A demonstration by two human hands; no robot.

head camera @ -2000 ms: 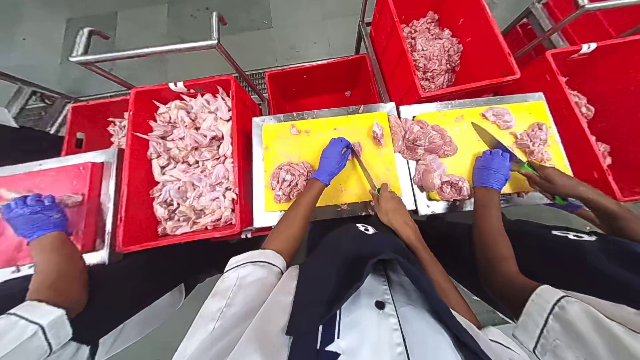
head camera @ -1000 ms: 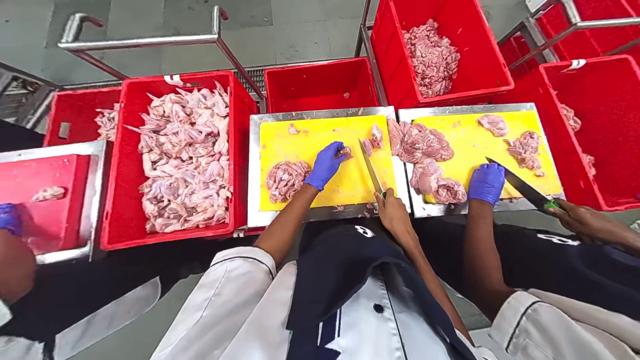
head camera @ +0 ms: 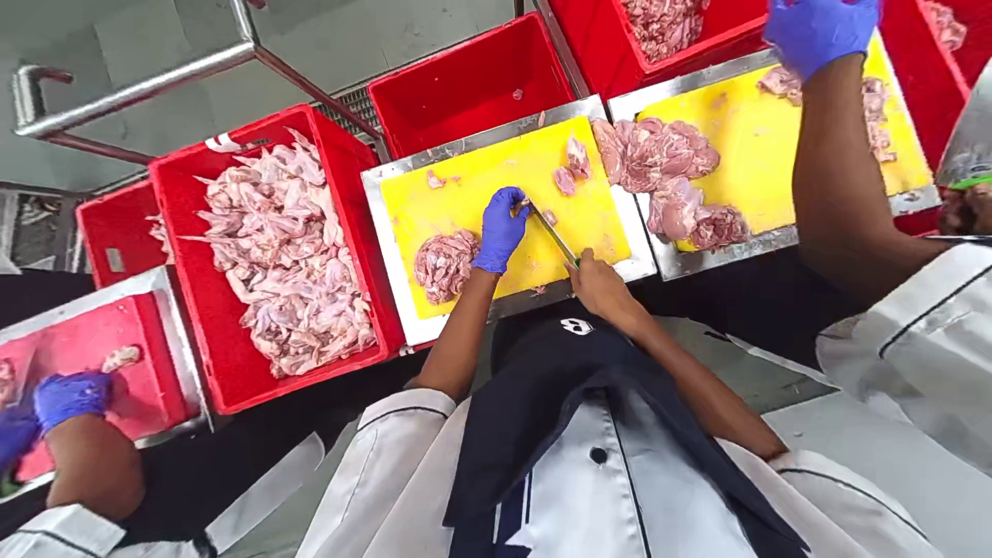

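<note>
On the yellow cutting board (head camera: 496,170) in front of me, my left hand (head camera: 504,229), in a blue glove, pinches a small bit of meat (head camera: 525,203) between its fingertips. My bare right hand (head camera: 604,287) grips a knife (head camera: 552,232), whose tip meets that bit. A small scrap (head camera: 549,218) lies beside the blade. The pile of cut raw meat (head camera: 447,265) sits left of my left wrist. Two small meat pieces, one (head camera: 577,157) above the other (head camera: 565,181), lie at the board's upper right.
A red crate of raw chicken pieces (head camera: 287,256) stands at left, another red crate (head camera: 473,85) behind my board. Boned meat (head camera: 659,155) lies on the neighbouring board's left side. Co-workers' gloved hands (head camera: 825,31) (head camera: 71,399) are at both sides. A metal rail (head camera: 147,89) runs behind.
The knife tip has come from the pieces at the upper right to the bit at my left fingertips. The right co-worker's gloved hand has risen off their board. The view has tilted.
</note>
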